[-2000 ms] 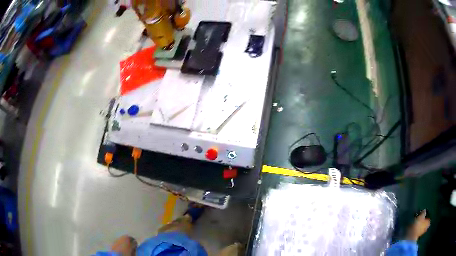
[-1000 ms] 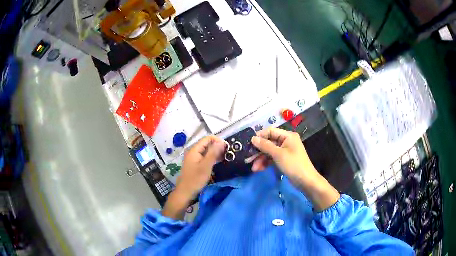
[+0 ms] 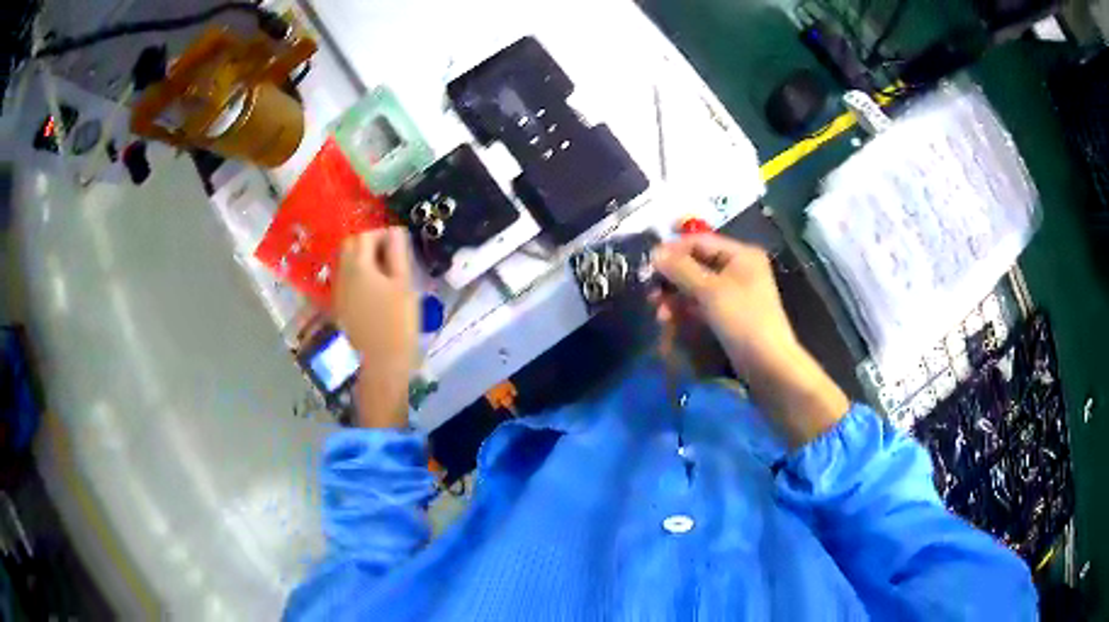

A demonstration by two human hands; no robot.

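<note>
A dark lens-ring part with several silvery rings (image 3: pixel 600 275) is held at its right end by my right hand (image 3: pixel 722 287), over the machine's front edge. A black block with three ringed holes (image 3: pixel 456 209) rests on a white plate just right of the green frame (image 3: pixel 384 139). My left hand (image 3: pixel 375 298) is over the red sheet (image 3: pixel 319 221), left of the black block. Its fingertips are blurred, and I cannot tell whether they hold anything. The green frame's central opening shows no rings.
The amber machine head (image 3: pixel 249 119) is left of the green frame. A black fixture plate (image 3: pixel 547 136) lies on the white top. A lit keypad (image 3: pixel 333 360) is at the machine's left corner. Wrapped sheets (image 3: pixel 924 225) and a black blister tray (image 3: pixel 1003 419) are on the right.
My left hand has let go of the lens-ring part and moved up and left. My right hand keeps the part. The ringed black block is now beside the green frame, which earlier had rings in it.
</note>
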